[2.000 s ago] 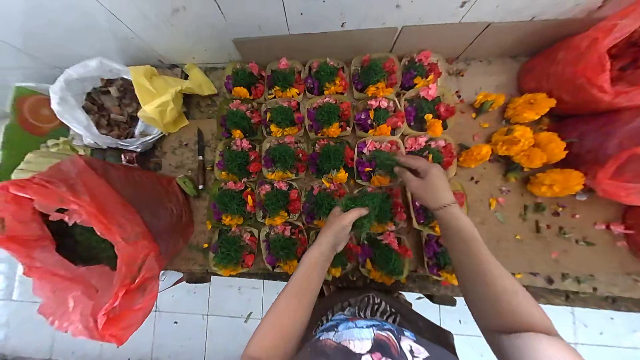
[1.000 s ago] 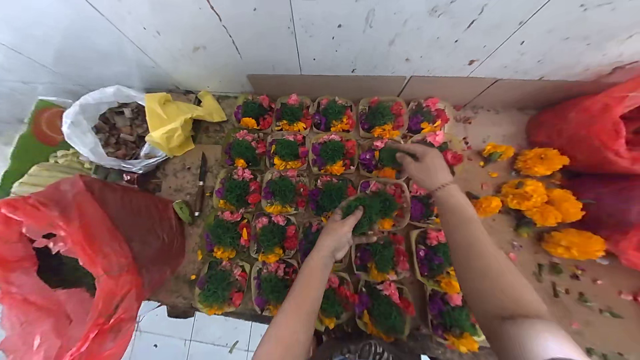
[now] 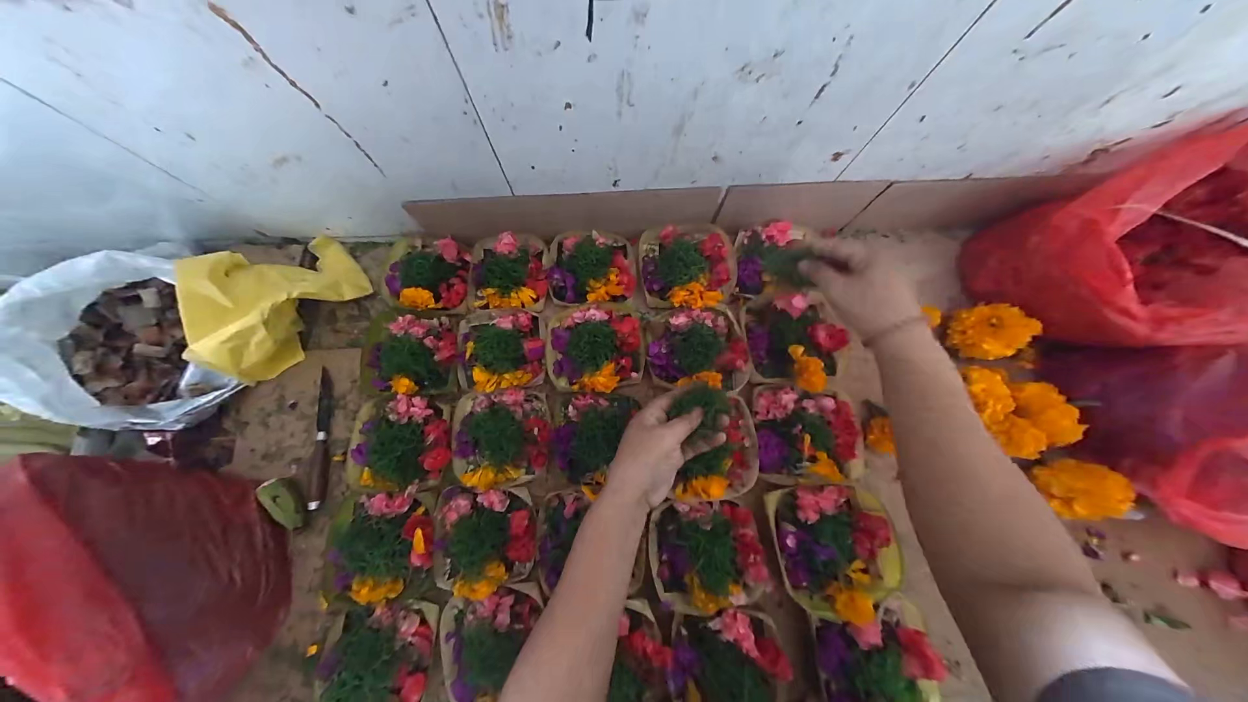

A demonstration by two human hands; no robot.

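Observation:
Rows of small leaf baskets hold pink, red, purple and orange petals with shredded green leaves; one of them, a petal-filled basket (image 3: 687, 268), is in the back row. My left hand (image 3: 655, 450) holds a clump of shredded green leaves (image 3: 704, 408) above a basket right of the middle. At the back right corner, my right hand (image 3: 858, 283) has its fingertips on a pinch of shredded green leaves (image 3: 785, 261) over the last basket of the back row; the fingers are slightly blurred.
At left are a white plastic bag (image 3: 49, 297) of brown pieces, a yellow bag (image 3: 244, 312), a knife (image 3: 320, 439) and a red plastic bag (image 3: 146, 575). Orange marigolds (image 3: 993, 331) and another red bag (image 3: 1053, 263) lie at right. A tiled wall (image 3: 624, 97) stands behind.
My right hand has moved back from a basket in the second row to the back right corner basket. My left hand still holds the green clump. The view has shifted toward the wall.

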